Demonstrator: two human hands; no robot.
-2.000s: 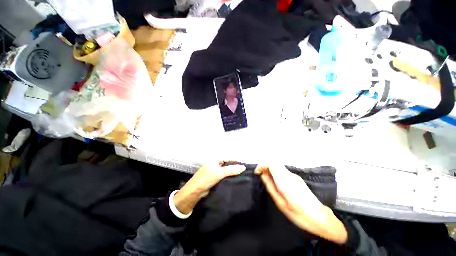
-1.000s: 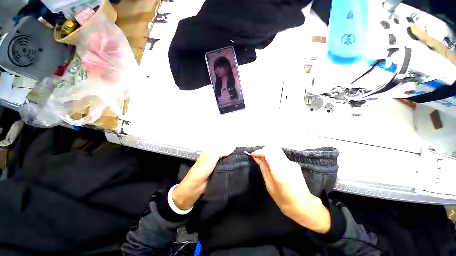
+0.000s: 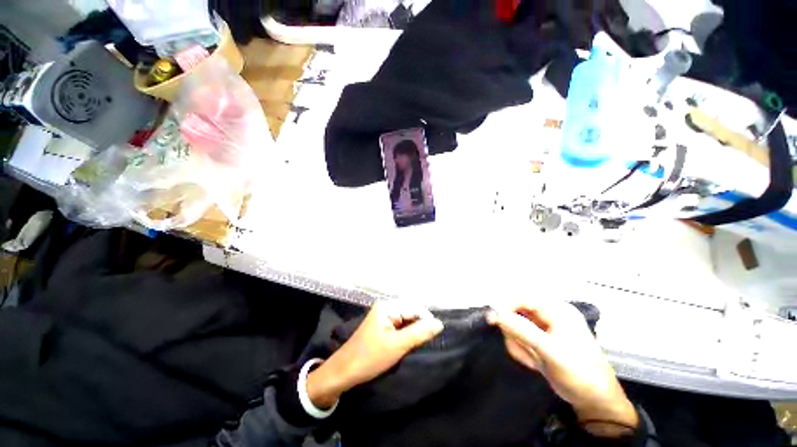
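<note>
The black sweatpants (image 3: 472, 393) lie over my lap with the gathered waistband (image 3: 461, 321) up at the table's front edge. My left hand (image 3: 381, 343) pinches the waistband between thumb and fingers, left of the middle. My right hand (image 3: 559, 354) has its thumb and fingertips on the waistband further right. A stretch of the band shows between my hands. The band's right end shows behind my right hand. I cannot make out a tool in my right hand.
A smartphone (image 3: 407, 178) lies on the white table (image 3: 323, 236) by a black cloth (image 3: 419, 83). The sewing machine (image 3: 699, 166) with a light-blue bottle-shaped item (image 3: 591, 109) stands right. A plastic bag (image 3: 197, 166), basket (image 3: 223, 61) and grey box (image 3: 100, 96) are left. Dark cloth (image 3: 131, 340) is piled lower left.
The view has tilted up, so the table things sit lower in the picture. My hands are further apart on the waistband, and my right hand has turned with its fingers more curled. The phone's picture differs.
</note>
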